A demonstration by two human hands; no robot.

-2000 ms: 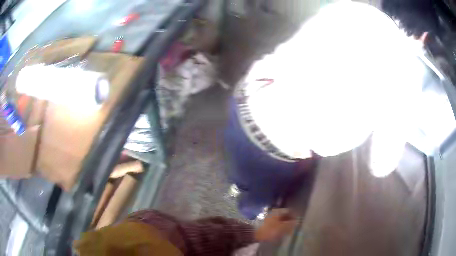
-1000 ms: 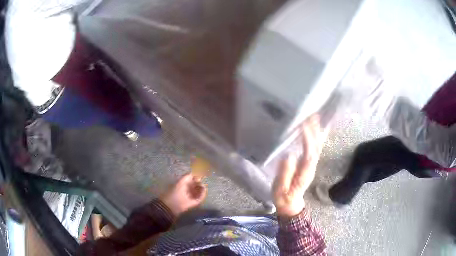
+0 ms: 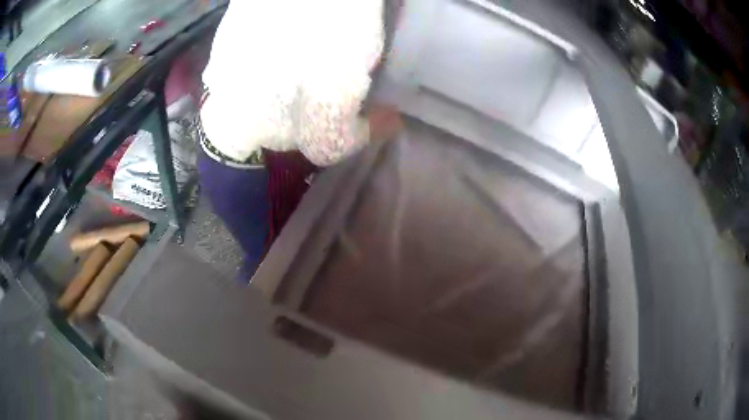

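Observation:
The grey sheet-metal housing (image 3: 205, 332) fills the middle and right, close in front of me. Its near panel has a dark rounded slot cutout (image 3: 304, 335). Through its large rectangular opening I see brown padding (image 3: 443, 279) under clear creased plastic. Its far side is bright and its right side wall curves along the fisheye rim. Neither of my hands shows. A blurred dark reddish patch at the bottom edge may be a sleeve; I cannot tell.
A coworker in a white top stands at the housing's left far side, a hand (image 3: 384, 123) at its frame. At left is a green-legged workbench (image 3: 168, 164) with a white roll (image 3: 66, 77), a white bag (image 3: 140, 176) and brown tubes (image 3: 107, 279) below.
The view has swung back towards the bench. The housing now spreads across the front with its opening facing me. Both my hands, seen a second ago, are out of view.

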